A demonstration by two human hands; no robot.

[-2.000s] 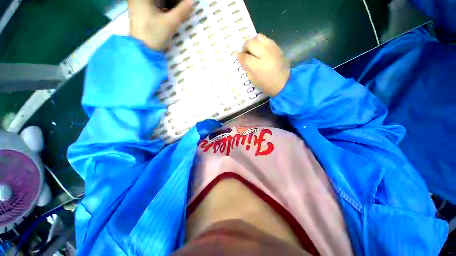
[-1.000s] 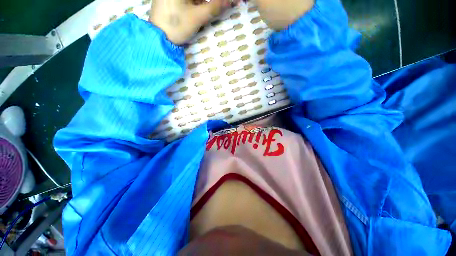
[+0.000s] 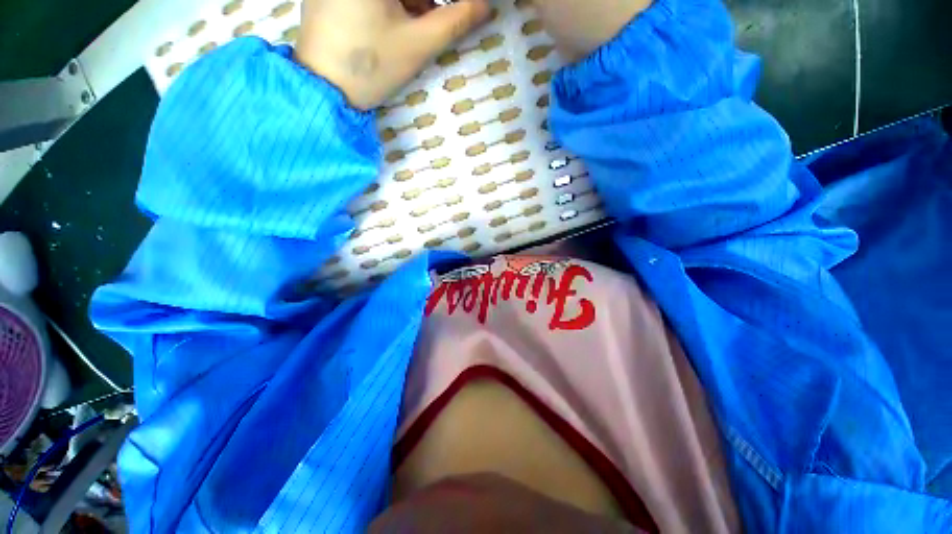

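A white parts tray (image 3: 455, 188) lies in front of me, with rows of tan paddle-shaped slots. Slots near its right edge hold small dark or shiny parts (image 3: 564, 181). My left hand (image 3: 376, 47) is over the tray's upper part, cut off by the top edge. A dark object with a silvery glint (image 3: 447, 3) shows between its thumb and fingers; only a sliver is visible. My right hand (image 3: 590, 19) is over the tray's upper right. Only its wrist side shows; its fingers are out of the picture.
The dark green bench (image 3: 799, 63) extends on both sides. A white rail (image 3: 99, 63) and a grey metal post (image 3: 37, 113) are at upper left. A pink-and-white fan (image 3: 19, 365) stands at left, with cables below. Blue cloth (image 3: 887, 209) lies at right.
My right hand has moved from the tray's right edge up beside my left hand at the top edge. The tray shows more at upper left, and the fan sits further left in view.
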